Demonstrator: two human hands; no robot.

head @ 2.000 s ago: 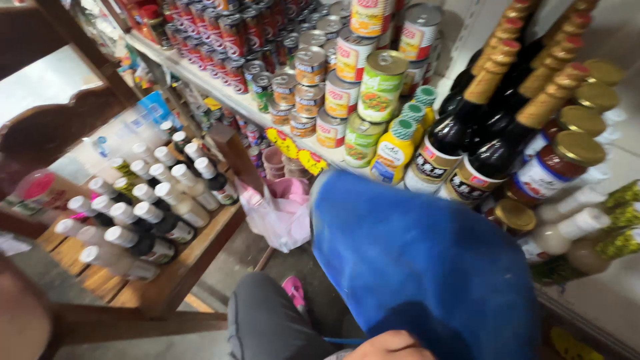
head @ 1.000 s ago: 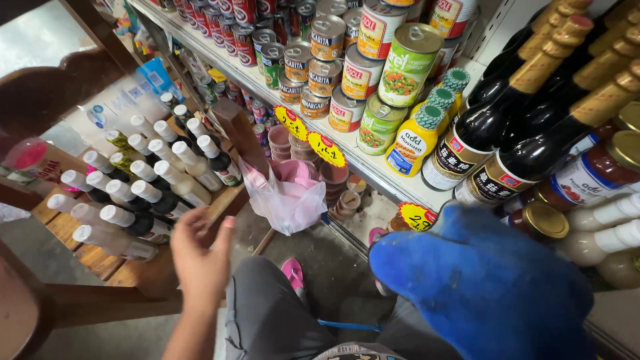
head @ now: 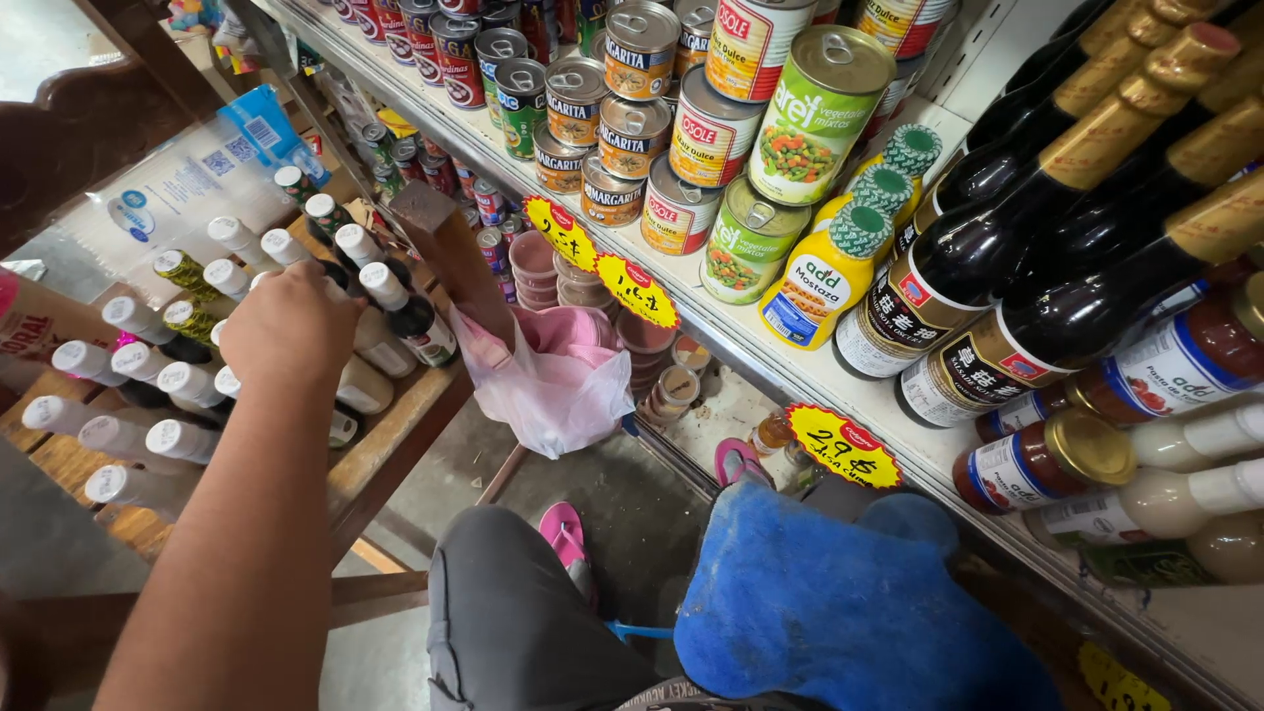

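My left hand (head: pixel 291 321) reaches in among white-capped sauce bottles (head: pixel 183 380) standing on a wooden chair seat (head: pixel 395 420). Its fingers are over the caps of the back bottles; the fingertips are hidden, so a hold cannot be told. A dark sauce bottle (head: pixel 410 311) stands just right of the hand. The blue cloth (head: pixel 790 602) spreads over my right side at the lower right, and my right hand does not show. Beyond the cloth, yellow mustard bottles (head: pixel 815 286) and dark soy sauce bottles (head: pixel 918 296) stand on the metal shelf (head: pixel 750 341).
Stacked cans (head: pixel 681 138) line the shelf behind yellow price tags (head: pixel 637 288). Jars of red sauce (head: pixel 1047 462) lie at the right. A plastic bag with pink contents (head: pixel 553 380) hangs at the chair's corner. A pack of clear plastic cups (head: pixel 158 197) lies behind the bottles.
My left hand has moved from beside the chair to the bottles on its seat. The blue cloth has moved down from the shelf's edge, where it was two seconds ago.
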